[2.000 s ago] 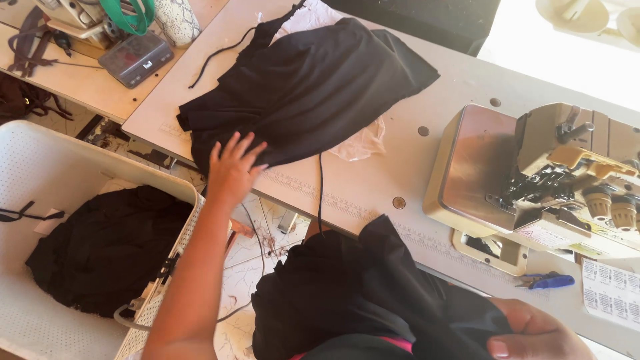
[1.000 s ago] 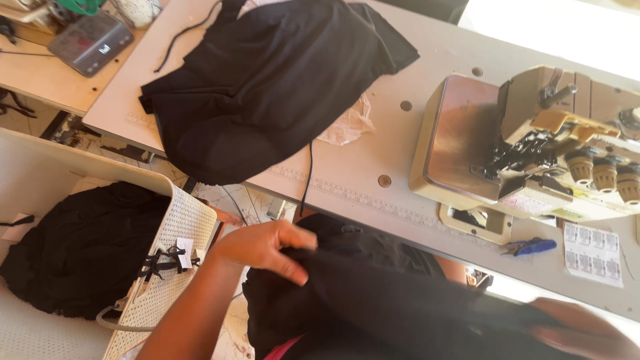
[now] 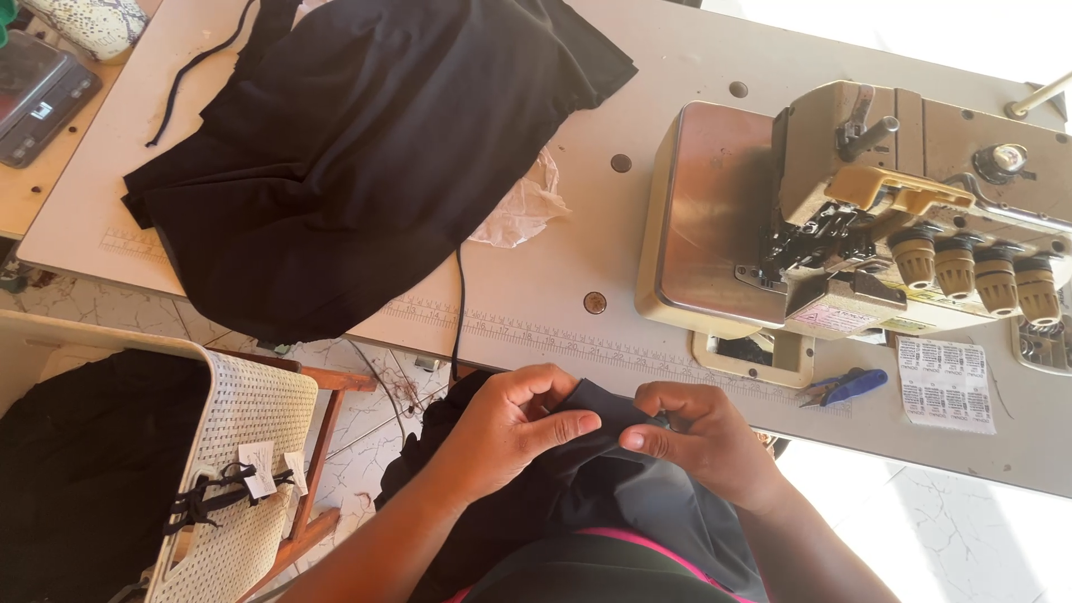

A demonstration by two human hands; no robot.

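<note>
Both hands pinch the upper edge of a black fabric piece (image 3: 611, 419) that spreads down over my lap. My left hand (image 3: 536, 427) grips it between thumb and fingers at its left corner. A short way to the right, my right hand (image 3: 691, 435) holds the same edge, thumb toward me. Another black fabric piece (image 3: 352, 159) lies on the table beyond, over some crumpled pale paper or fabric (image 3: 528, 205). A black cord (image 3: 460, 318) hangs from it over the table's front edge. To the right stands an overlock sewing machine (image 3: 879, 218).
Blue-handled thread snips (image 3: 850, 387) and a sheet of printed labels (image 3: 946, 383) lie before the machine. A perforated plastic basket (image 3: 243, 377) at lower left holds black fabric (image 3: 84, 469), with black ties and tags on its rim. A dark digital device (image 3: 42, 100) sits at upper left.
My left hand was spread on the table's black fabric, then came away to the piece on my lap. Both hands are now close together on that piece's edge.
</note>
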